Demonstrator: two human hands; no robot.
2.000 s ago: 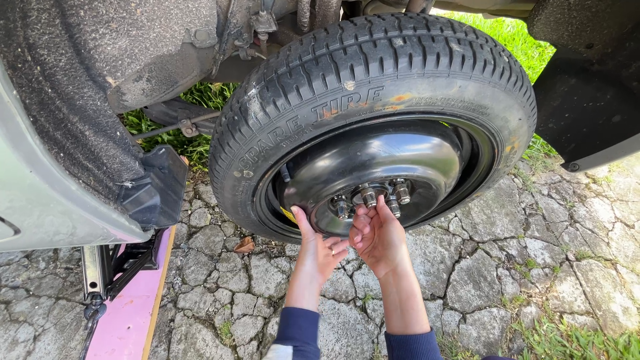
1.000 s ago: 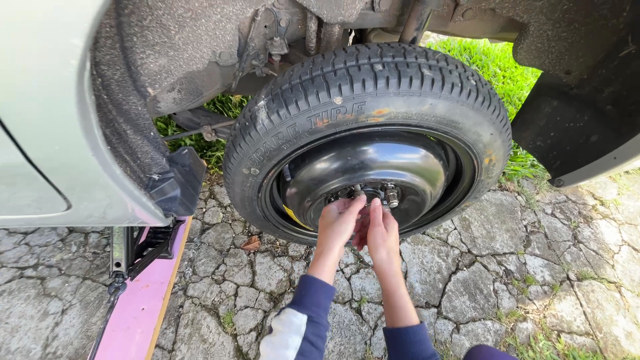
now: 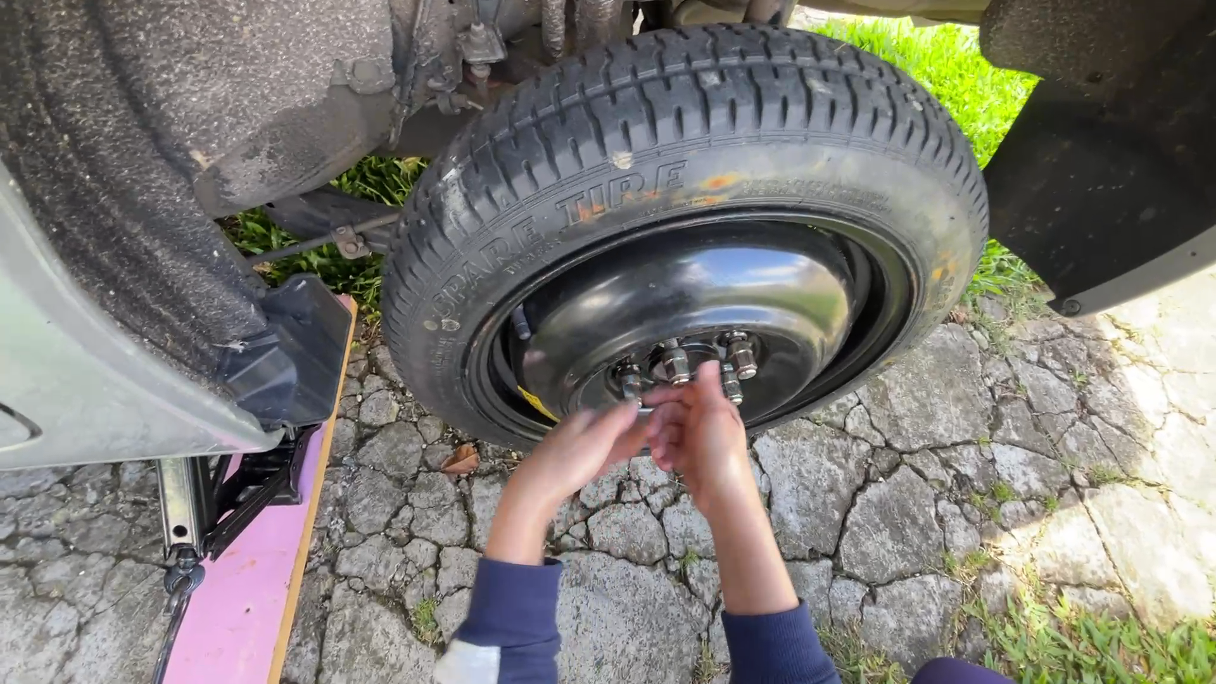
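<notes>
A spare tire [image 3: 608, 190] on a black steel wheel [image 3: 684, 294] fills the middle of the head view, under the car's wheel arch. Several chrome lug nuts [image 3: 675, 364] stand out around its hub. My left hand [image 3: 579, 442] is at the lower left of the hub, its fingertips by the left lug nut [image 3: 630, 380]. Close beside it, my right hand [image 3: 698, 427] has its thumb raised just below the middle nuts, fingers curled. The fingers overlap in view and hide the lowest part of the hub; whether either hand grips a nut cannot be told.
A scissor jack [image 3: 180, 513] stands on a pink board [image 3: 252, 570] under the car's sill at the left. A black mud flap [image 3: 1092, 190] hangs at the right. Cracked stone paving [image 3: 627, 608] lies below, with a dry leaf [image 3: 461, 460] near the tire and grass behind.
My hands were close together at the nuts a second ago; now they sit slightly lower, and more of the lug nuts shows. The view has shifted nearer to the wheel.
</notes>
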